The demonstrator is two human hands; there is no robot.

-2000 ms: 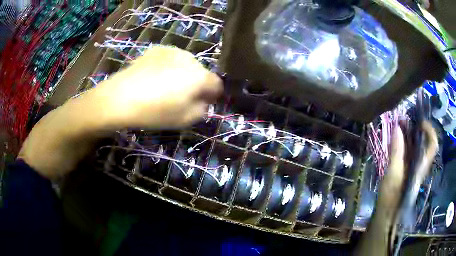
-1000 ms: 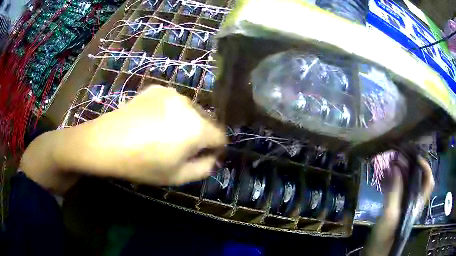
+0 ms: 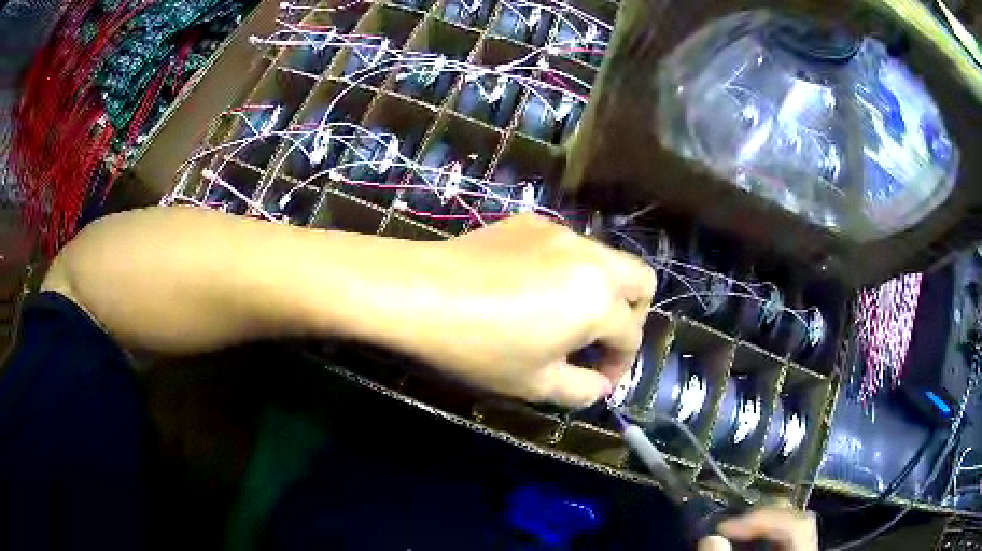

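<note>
My left hand (image 3: pixel 544 312) reaches over the front of the divided carton (image 3: pixel 835 404), its fingertips pinched at a cell; a tiny pinkish bit of lead wire (image 3: pixel 608 399) shows there. My right hand (image 3: pixel 759 527) is cut off by the bottom edge and holds a soldering iron (image 3: pixel 649 452), its tip up at my left fingertips. Round dark speakers with silver patches (image 3: pixel 689 393) stand on edge in the front cells. The speaker at the tip is mostly hidden by my fingers. Speakers in the rows behind have thin red and white wires (image 3: pixel 372 140) draped over them.
A brown hood with a clear plastic window (image 3: pixel 808 124) hangs over the carton's back right. A pink-and-white wire bundle (image 3: pixel 892 328) lies at the right. Red wires (image 3: pixel 54 135) and green boards (image 3: pixel 162 54) are at the upper left.
My left hand has moved right along the carton. My right hand has left the wire bundle for the bottom edge, with the iron now at my left fingertips. The view has shifted.
</note>
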